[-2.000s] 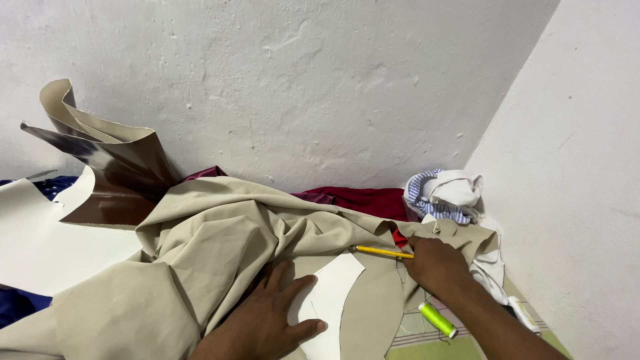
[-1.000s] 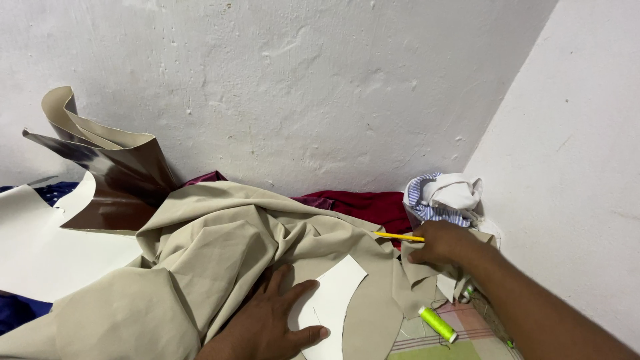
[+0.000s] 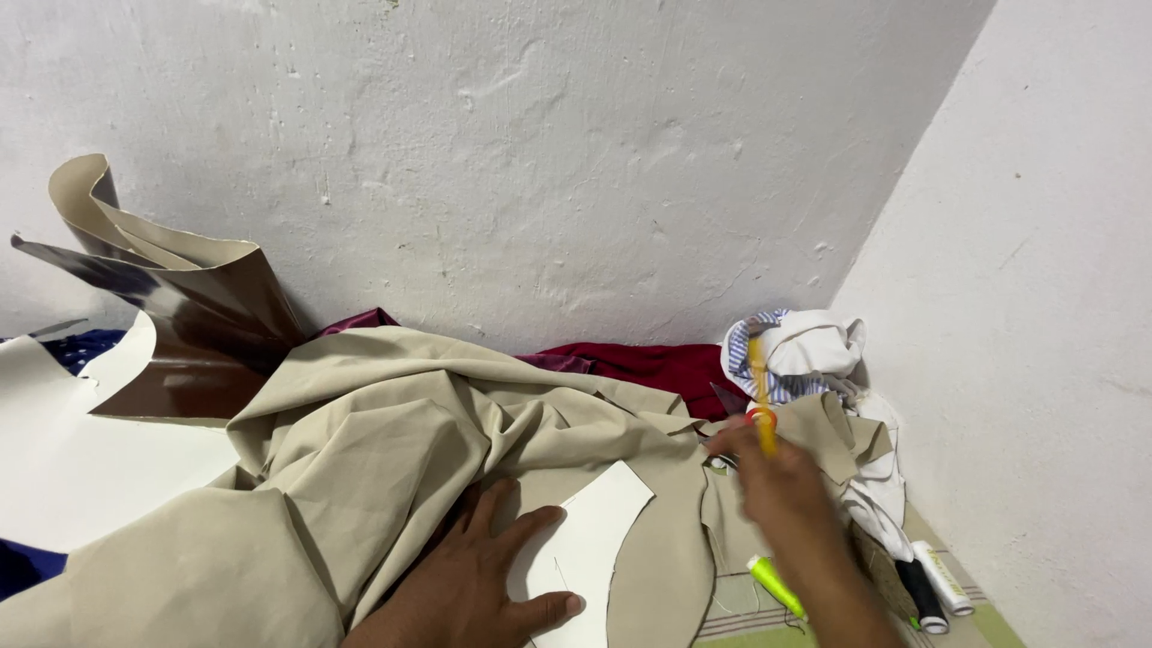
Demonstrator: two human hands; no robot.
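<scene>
My left hand (image 3: 481, 567) presses with spread fingers on a curved white paper pattern piece (image 3: 594, 549), which lies on beige fabric (image 3: 661, 540). The rest of the beige fabric (image 3: 387, 432) is bunched up to the left and behind. My right hand (image 3: 778, 477), blurred, holds a yellow pencil (image 3: 761, 387) pointing up. Its fingers are at the red handle loop (image 3: 761, 418) of what looks like a pair of scissors, beside the fabric's right edge. Whether they grip the loop is unclear. A neon yellow thread spool (image 3: 776, 585) lies below the right hand.
A curled brown glossy sheet (image 3: 202, 333) and white paper (image 3: 99, 477) are at left. Dark red cloth (image 3: 657, 364) and a white and striped cloth bundle (image 3: 810, 346) lie against the wall. Black (image 3: 920, 594) and white (image 3: 942, 576) spools sit at right, on a checked cloth (image 3: 985, 625).
The pencil in my right hand has swung from lying sideways to pointing up. My left hand has stayed on the paper pattern piece. The red loop, hidden one second ago, shows again.
</scene>
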